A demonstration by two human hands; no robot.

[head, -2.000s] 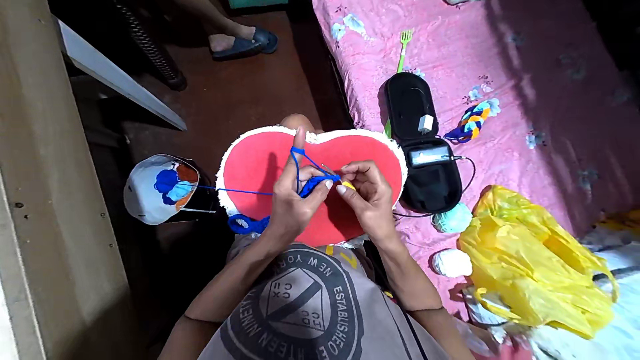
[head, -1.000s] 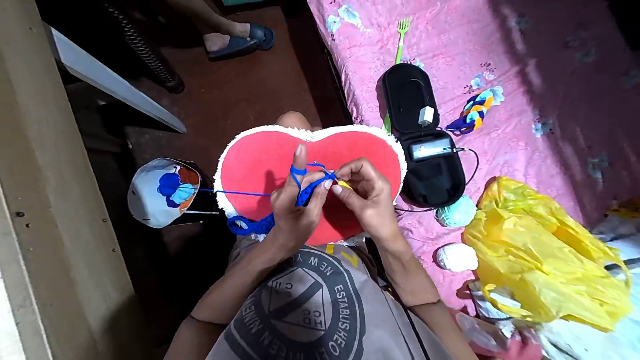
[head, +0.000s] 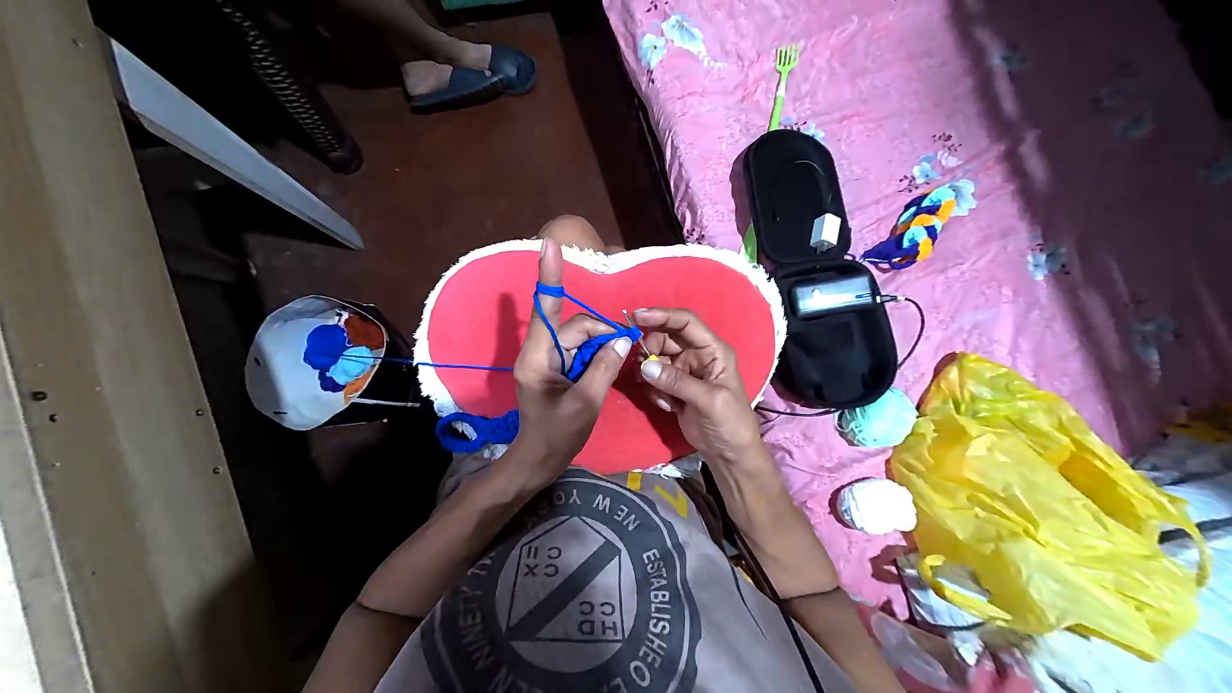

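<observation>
My left hand (head: 568,385) pinches a blue crocheted piece (head: 599,352) between thumb and fingers, its index finger raised with blue yarn looped around it. In my right hand (head: 698,380) is a crochet hook (head: 653,359) with a yellow handle part, its metal tip at the edge of the blue work. Both hands are above a red heart-shaped cushion (head: 472,318) with white fluffy trim on my lap. More blue crochet (head: 467,432) lies at the cushion's lower left. A blue strand runs left to a blue yarn ball (head: 325,345) in a white container (head: 279,385) with other coloured yarn.
On the pink floral cloth (head: 866,77) at right lie an open black case (head: 794,197) with a cabled device (head: 835,296), a green fork (head: 784,77), a multicoloured yarn braid (head: 919,229), mint (head: 878,417) and white yarn balls (head: 876,506) and a yellow plastic bag (head: 1039,491). Another person's feet are at upper left.
The hook's metal shaft shows above the blue work now, where the earlier frames show mostly its yellow part. Both hands stay over the cushion, the left index finger still raised.
</observation>
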